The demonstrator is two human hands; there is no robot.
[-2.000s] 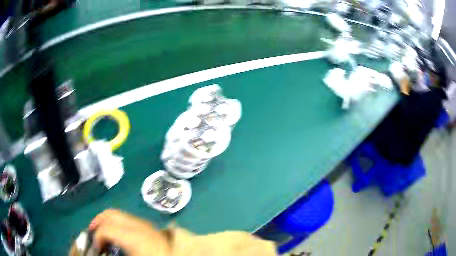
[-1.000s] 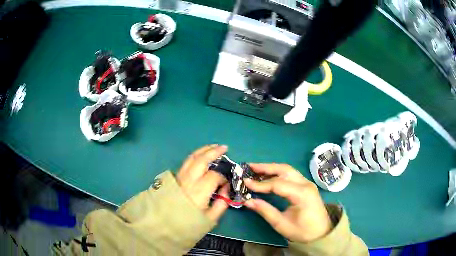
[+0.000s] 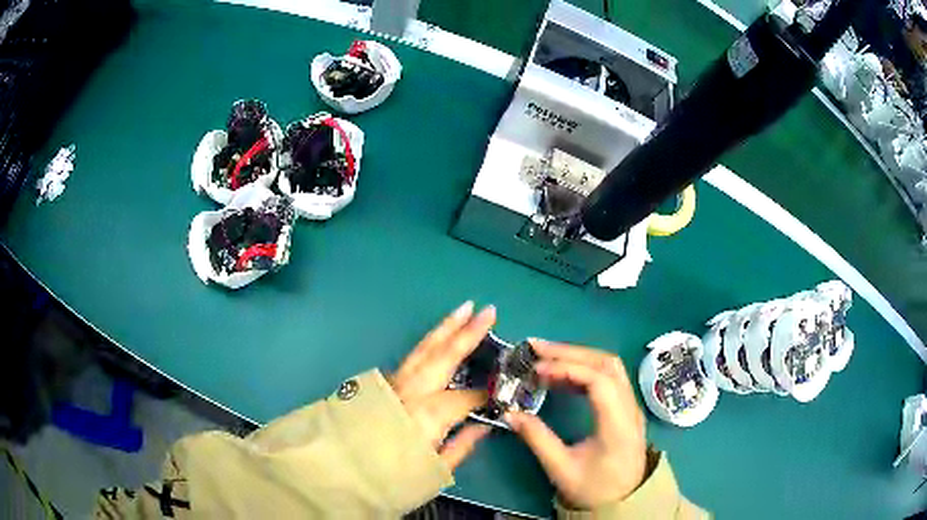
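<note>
A shell unit (image 3: 511, 384) with a dark circuit board and a little of its white rim showing is between my two hands, low over the near edge of the bench. My left hand (image 3: 439, 378) is bare and holds its left side, fingers spread along it. My right hand (image 3: 595, 416) pinches the board's right side between thumb and fingers. The hands hide much of the shell. Several unfastened shell units (image 3: 241, 242) with dark parts and red wires lie at the left. Fastened shell units (image 3: 679, 378) with flat boards lean in an overlapping row at the right.
A screw feeder (image 3: 529, 173) stands ahead, with a black electric screwdriver (image 3: 701, 127) slanting over its front. A white tissue (image 3: 626, 260) and a yellow tape roll (image 3: 673, 212) are beside it. Small white parts (image 3: 56, 174) lie far left. A conveyor with white edging runs behind.
The view has swung from the right side of the bench back to the left and centre. Since the last earlier frame, the board between my hands sits flatter and its red wire is mostly hidden.
</note>
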